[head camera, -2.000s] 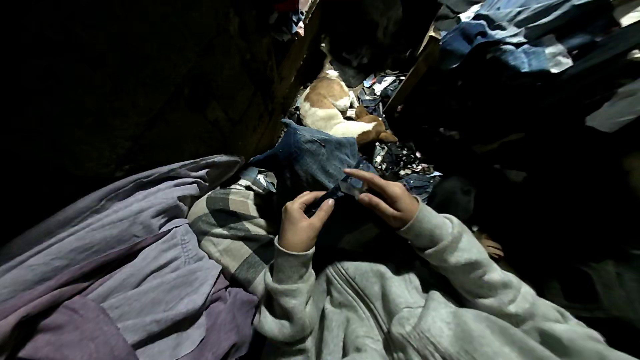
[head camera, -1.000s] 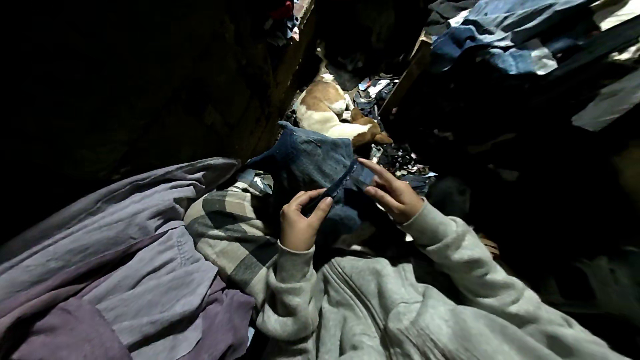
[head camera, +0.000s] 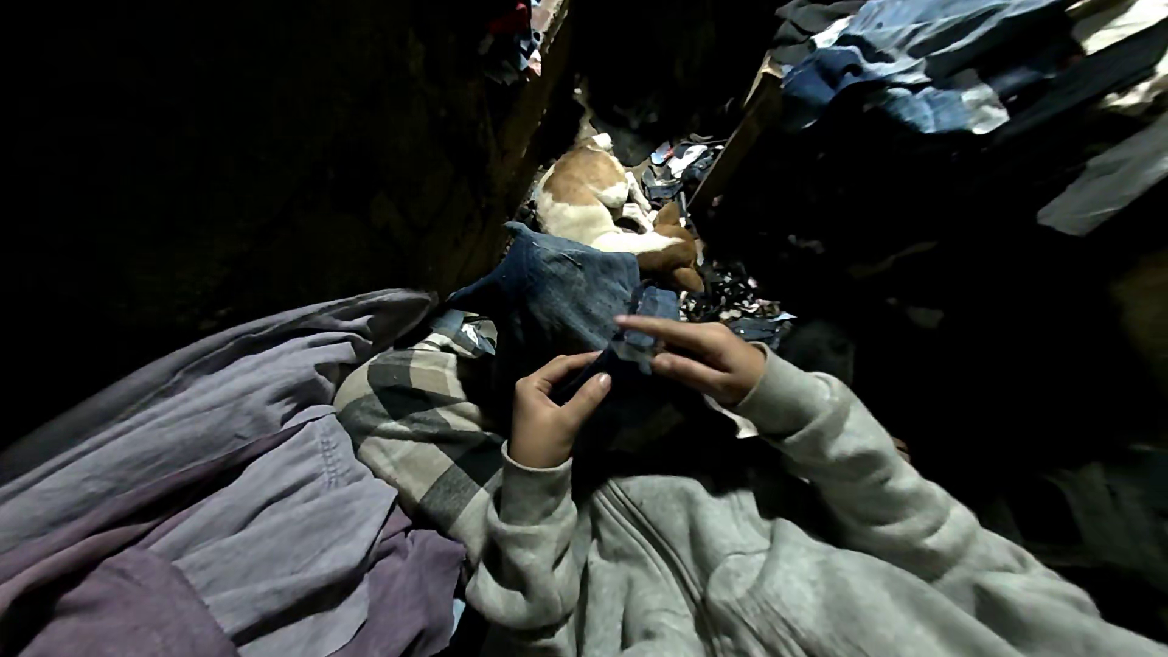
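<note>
A blue denim garment (head camera: 570, 283) lies over my lap, in front of me. My left hand (head camera: 552, 411) pinches a narrow dark edge of the denim between thumb and fingers. Just to the right, my right hand (head camera: 707, 358) has its fingers at a lighter blue piece of the denim (head camera: 657, 306); whether that piece is separate from the garment cannot be told. The fingertips of the two hands are close together, and shadow hides the lower part of the cloth.
A brown and white dog (head camera: 584, 196) lies curled beyond the denim, beside fabric scraps (head camera: 730, 292). Grey and purple cloths (head camera: 265, 484) spread at the left, next to a checked cloth (head camera: 429, 411). More denim (head camera: 922, 55) is heaped at the upper right, behind a wooden edge (head camera: 744, 132).
The right hand's fingers have shifted over the denim near the left hand, which stays about where it was. The lighter piece beside them sits differently.
</note>
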